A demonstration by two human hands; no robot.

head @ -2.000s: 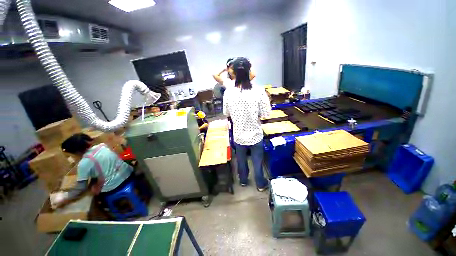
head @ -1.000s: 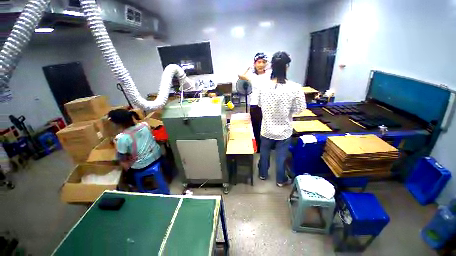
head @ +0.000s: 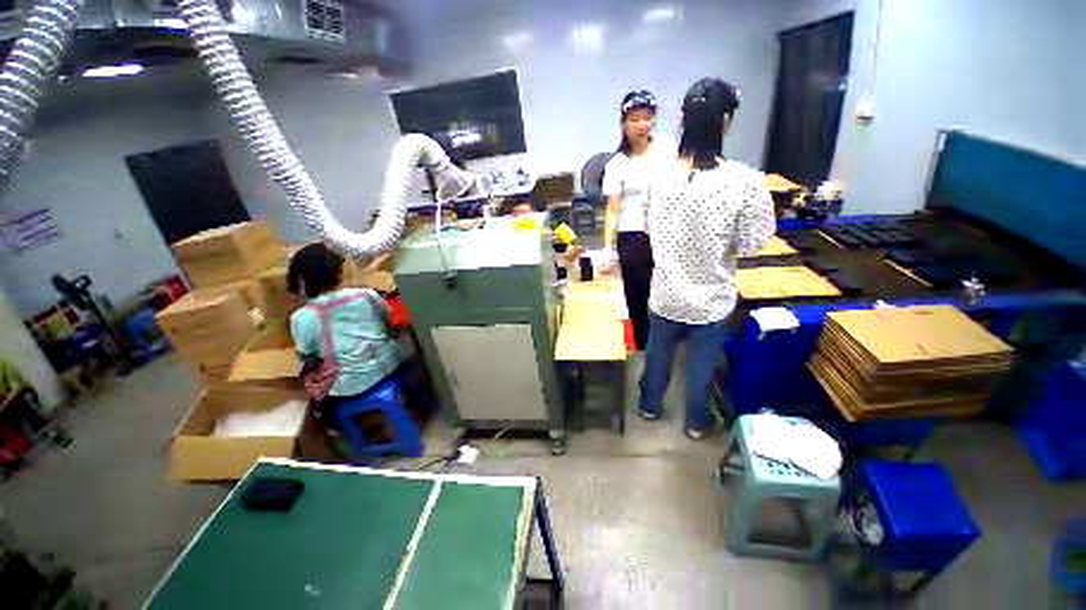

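Observation:
Neither of my hands is in the picture. Nearest in front of me is a green-topped worktable (head: 316, 548) with a pale dividing strip and a pale edge. A small dark case (head: 273, 495) lies near its far left corner. Beyond the table, an open carton (head: 238, 459) with pale white material (head: 264, 421) inside stands on the floor beside a seated person.
A grey-green cabinet machine (head: 482, 346) stands ahead under a ribbed hose (head: 268, 137). Two people stand by the blue flatbed machine (head: 762, 369). A thick stack of brown sheets (head: 911, 358), a grey-green stool (head: 780, 495) and a blue stool (head: 915, 515) are at right.
The view has turned, showing more of the green table and open carton. The standing person facing me has lowered their raised arms and is now less hidden behind the other.

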